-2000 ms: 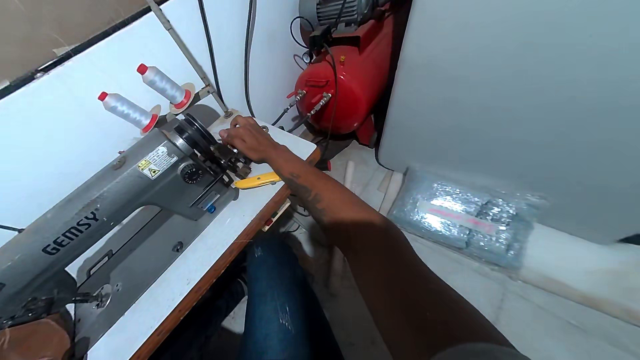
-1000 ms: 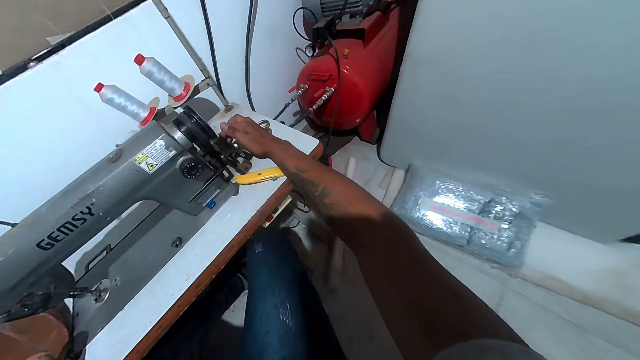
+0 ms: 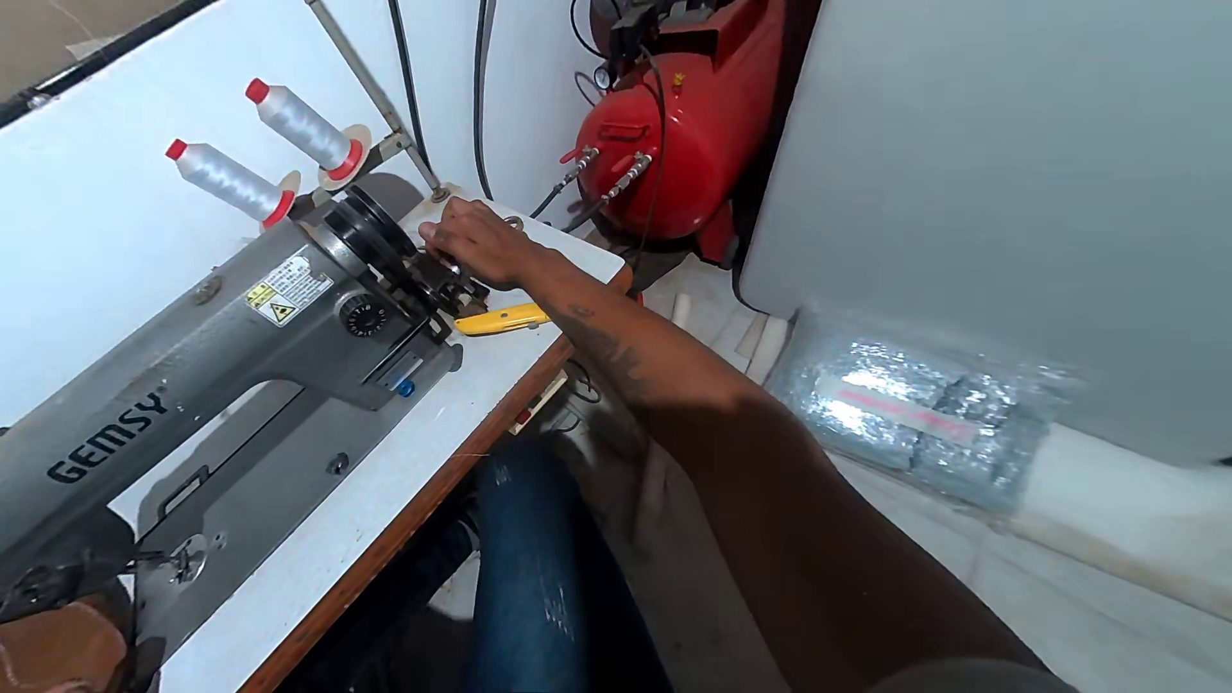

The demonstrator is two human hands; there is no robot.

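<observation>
My right hand (image 3: 476,243) reaches across to the bobbin winder (image 3: 448,289) beside the black handwheel (image 3: 371,231) of a grey Gemsy sewing machine (image 3: 221,337). Its fingers are bent at the winder's far side; what lies under them is hidden, so a hold cannot be told. A yellow utility knife (image 3: 502,319) lies on the white tabletop (image 3: 423,423) just below the hand, partly behind the forearm. Two cones of pale thread, a left one (image 3: 231,181) and a right one (image 3: 306,127), stand on the holder behind the machine. My left hand is out of view.
A red air compressor (image 3: 645,144) with hoses stands past the table's far end. Brown leather (image 3: 63,645) sits near the needle end. Plastic-wrapped packages (image 3: 895,414) lie on the floor by a grey panel (image 3: 1011,192). My jeans-clad leg is beside the table's wooden edge (image 3: 414,525).
</observation>
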